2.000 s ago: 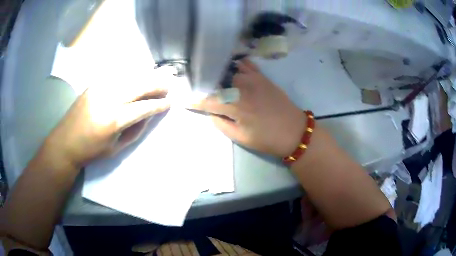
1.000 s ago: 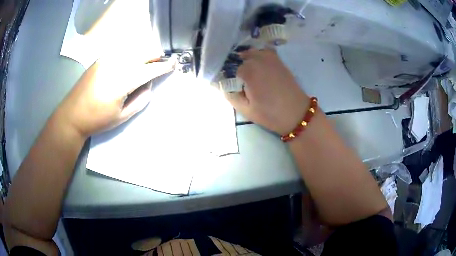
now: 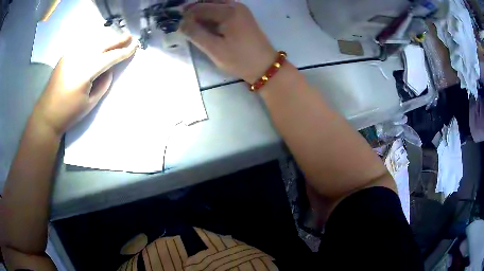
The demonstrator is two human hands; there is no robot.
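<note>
A white fabric panel (image 3: 143,111) lies on the pale machine bed and runs up under the sewing machine head (image 3: 127,11), glaring under the lamp. My left hand (image 3: 87,79) rests flat on the panel, fingertips close to the presser foot area (image 3: 140,39). My right hand (image 3: 225,34), with a red and gold bracelet, is raised beside the dark fittings (image 3: 167,18) right of the needle area. Its fingers are curled; whether they hold anything cannot be told. The needle is not clear in the glare.
The table's front edge (image 3: 175,177) curves below the panel. At the right are dark red handles (image 3: 395,24), a small brown patch (image 3: 350,47), and loose white pieces (image 3: 450,159) below the table's right end.
The view has shifted, so the machine and panel sit higher and further left. My right hand has moved up from beside the ribbed knob. My left hand stays on the panel.
</note>
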